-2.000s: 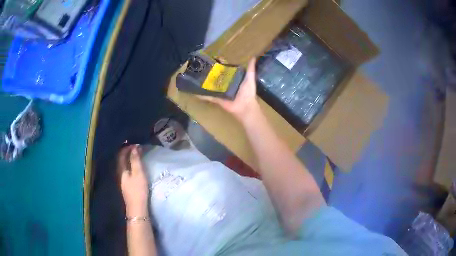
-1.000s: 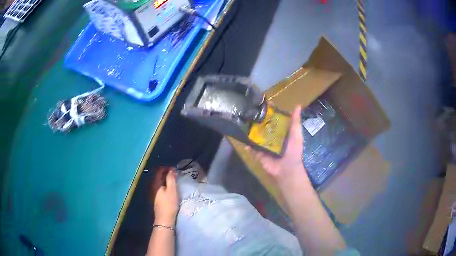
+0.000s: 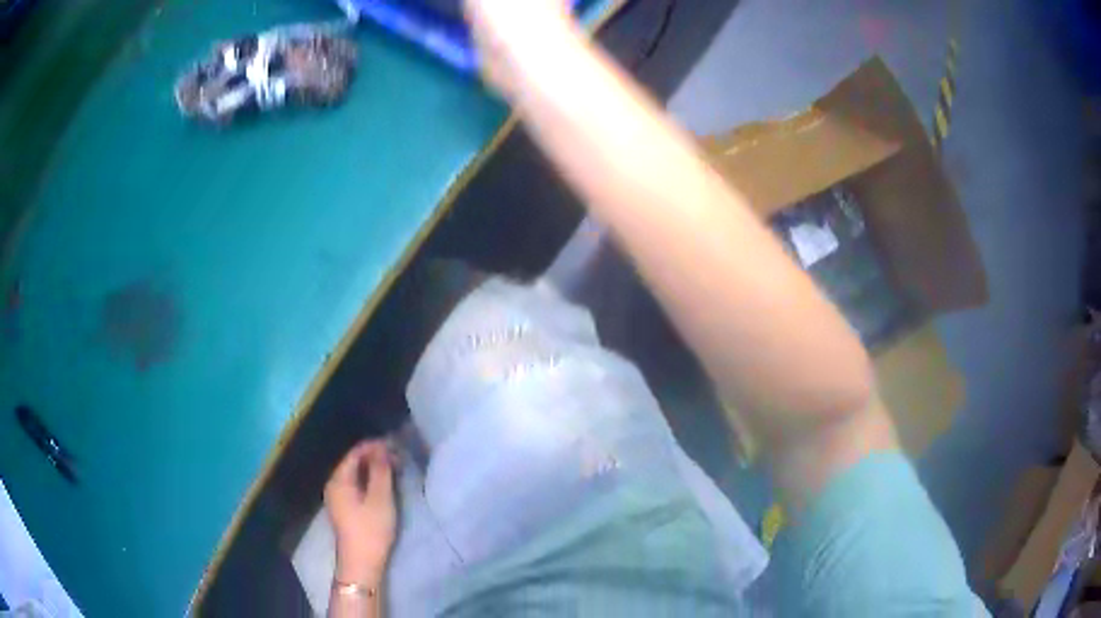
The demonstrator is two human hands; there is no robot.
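My right arm reaches up across the view. My right hand [image 3: 513, 22] is blurred and cut off by the top edge, over the corner of a blue plastic tray [image 3: 423, 27]; whether it holds anything is hidden. My left hand [image 3: 362, 489] rests low over my lap with its fingers curled, and I cannot tell whether something is in it. The soldering iron stand is not visible. A tied lead wire bundle [image 3: 268, 75] lies on the green bench [image 3: 242, 254], left of the tray.
A small dark hand tool [image 3: 46, 442] lies at the bench's left. An open cardboard carton [image 3: 936, 229] with plastic-wrapped packs [image 3: 851, 272] stands on the floor at right, partly behind my right arm. A white sheet [image 3: 30, 561] shows at the lower left. More cardboard [image 3: 1050, 531] is at lower right.
My right hand has moved from beside the carton up and left to the tray, and the stand it held has left view. My left hand has drawn back toward my body. The view has shifted.
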